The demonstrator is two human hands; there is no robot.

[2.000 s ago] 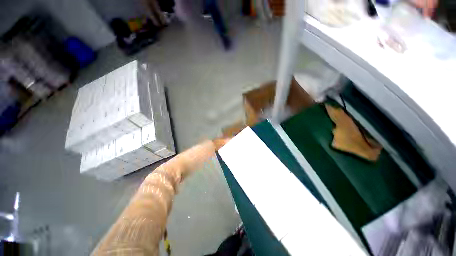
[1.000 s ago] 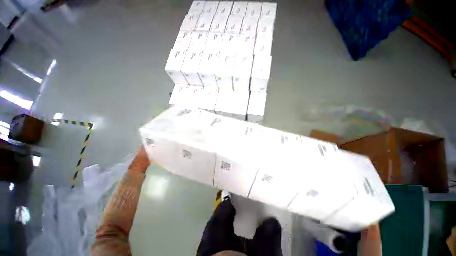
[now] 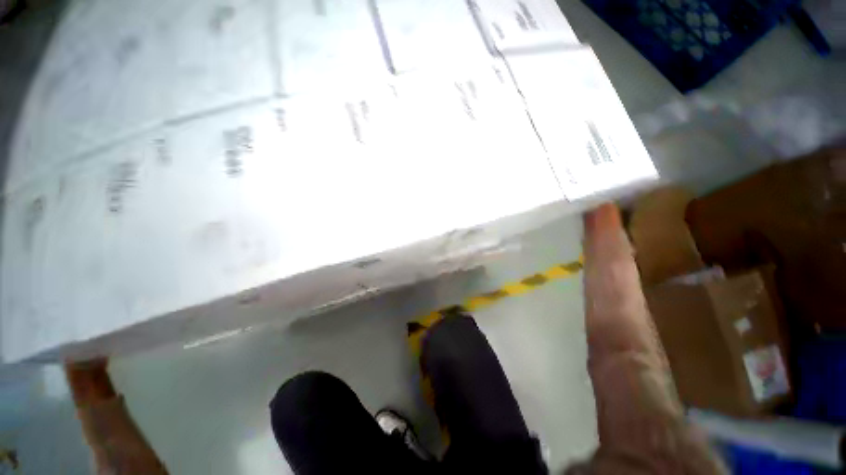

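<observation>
A row of packed white cartons with small black print lies across the view, in line with the front of the carton stack. My left hand is at the row's lower left end, and my right hand is at its right end. The row is between my two hands. The fingers of both hands are mostly hidden by the cartons. I cannot tell whether the row rests fully on the stack.
Open brown cardboard boxes stand at the right. A blue crate is at the upper right, with clear plastic below it. Yellow-black tape crosses the grey floor by my legs.
The row has moved from in front of the stack up against it, with my hands still at its ends. My view is now much closer to the stack, and the bench has left the view.
</observation>
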